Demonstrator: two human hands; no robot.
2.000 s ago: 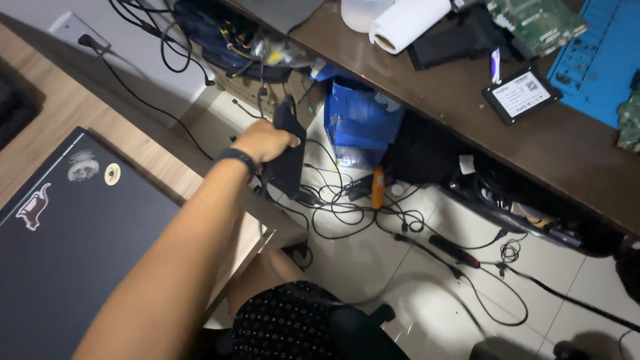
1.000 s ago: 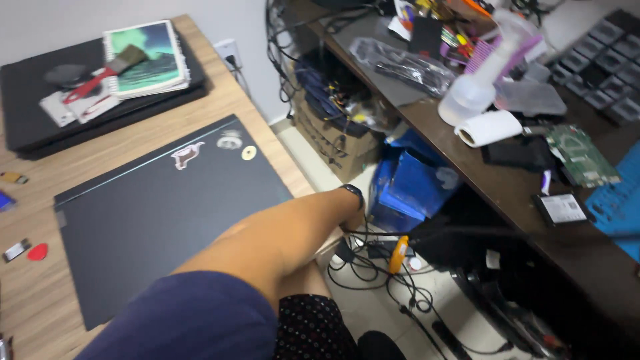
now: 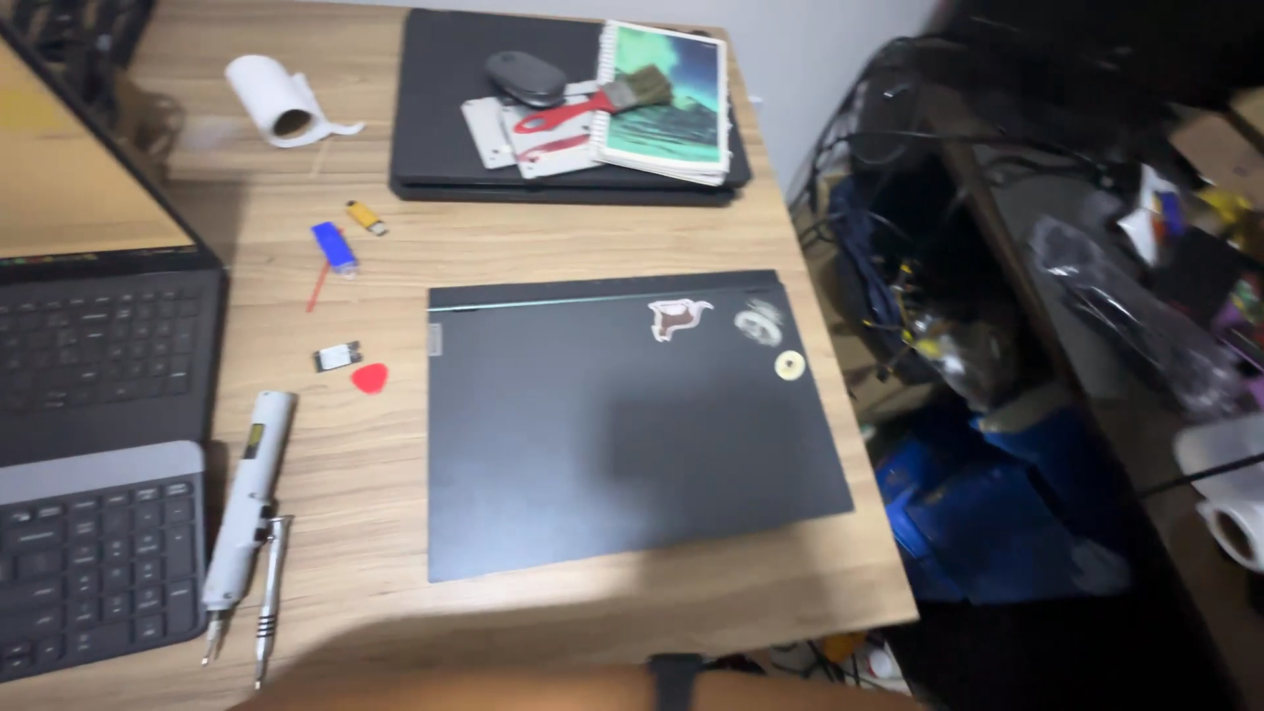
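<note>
A closed dark laptop (image 3: 612,444) with stickers on its lid lies on the wooden table (image 3: 849,583). Across the bottom edge runs a blurred forearm with a black wristband; the hand beyond it is hidden or out of frame. My other hand does not show. Left of the closed laptop lie a grey electric screwdriver (image 3: 247,494), a thin metal screwdriver (image 3: 269,602), a small circuit module (image 3: 338,356), a red pick (image 3: 369,378), a blue plastic piece (image 3: 334,247) and a yellow USB stick (image 3: 366,217).
Another closed black laptop (image 3: 434,128) carries a mouse (image 3: 526,78), a red-handled brush (image 3: 592,101) and a spiral notebook (image 3: 701,128). A paper roll (image 3: 272,102) stands nearby. An open laptop (image 3: 99,346) and keyboard (image 3: 99,563) sit at left. Cables and a blue bag-like object (image 3: 997,513) are at right.
The view has swung left over the table. The arm reached past the table's right edge beside the blue object; now only a forearm strip crosses the bottom of the view.
</note>
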